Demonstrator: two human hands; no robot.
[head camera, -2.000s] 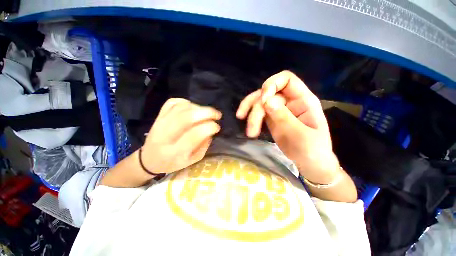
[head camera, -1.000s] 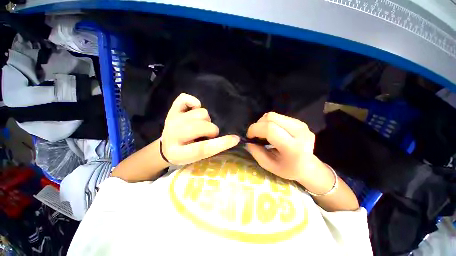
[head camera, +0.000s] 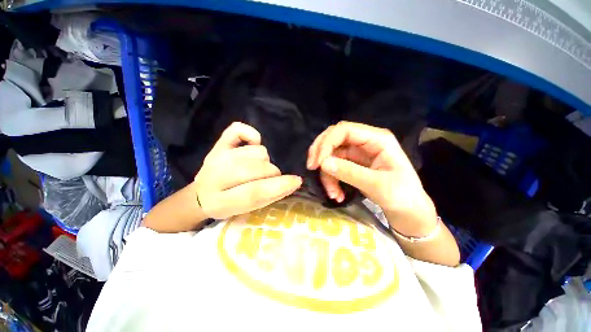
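The black garment (head camera: 278, 107) lies heaped in my lap, dark and creased, below the table edge. My left hand (head camera: 243, 175) is at its near edge, with fingers curled and thumb laid along them, closed on the dark fabric. My right hand (head camera: 372, 172) is a short way to the right of it, apart from it. Its fingers are bent over the cloth and its thumb is near the index finger; whether it pinches fabric or thread is too dark to tell. No tool shows in either hand.
The pale table with blue edge (head camera: 415, 42) and ruler scale crosses the top. A blue basket wall (head camera: 137, 123) stands left, with grey and black pieces (head camera: 48, 120) beyond it. Another blue basket (head camera: 502, 152) and dark fabric (head camera: 512, 214) are at right.
Two seconds ago the hands were apart; one second ago their fingertips met at the cloth. Now my right hand has drawn slightly up and away, while my left hand stays low.
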